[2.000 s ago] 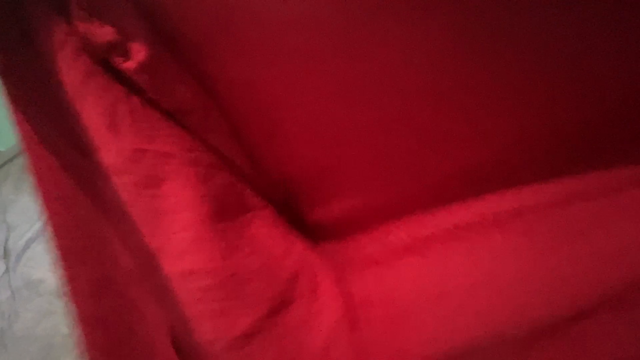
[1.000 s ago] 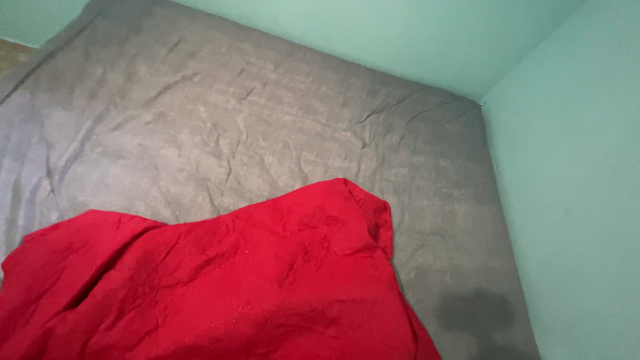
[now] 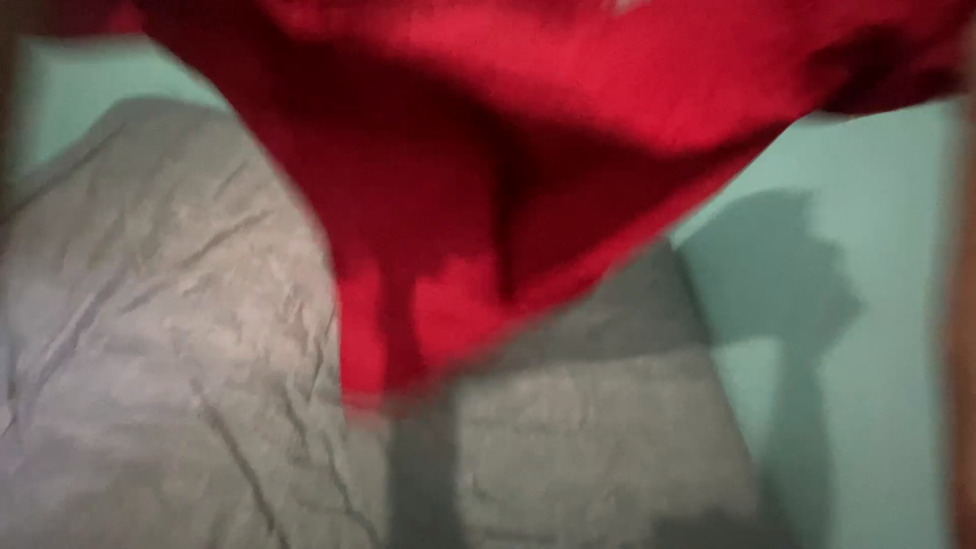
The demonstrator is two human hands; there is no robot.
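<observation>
A red cloth (image 3: pixel 610 91), blurred by motion, hangs in the air across the upper part of the view. Its lower corner dangles over a grey sheet with wrinkles (image 3: pixel 152 305), and deep folds run through its middle. Blurred skin-toned strips, which look like parts of my forearms, show at the far left and far right edges. Neither my left hand nor my right hand can be made out, so their hold on the cloth is hidden.
The grey sheet covers a bed or mattress (image 3: pixel 595 442). Pale green walls (image 3: pixel 892 168) stand beyond it and along its right side. Dark shadows of arms and cloth fall on the sheet and the right wall.
The red cloth lay over the lower part of the grey sheet one second ago; now it is up in the air. Shadows on the right wall have appeared.
</observation>
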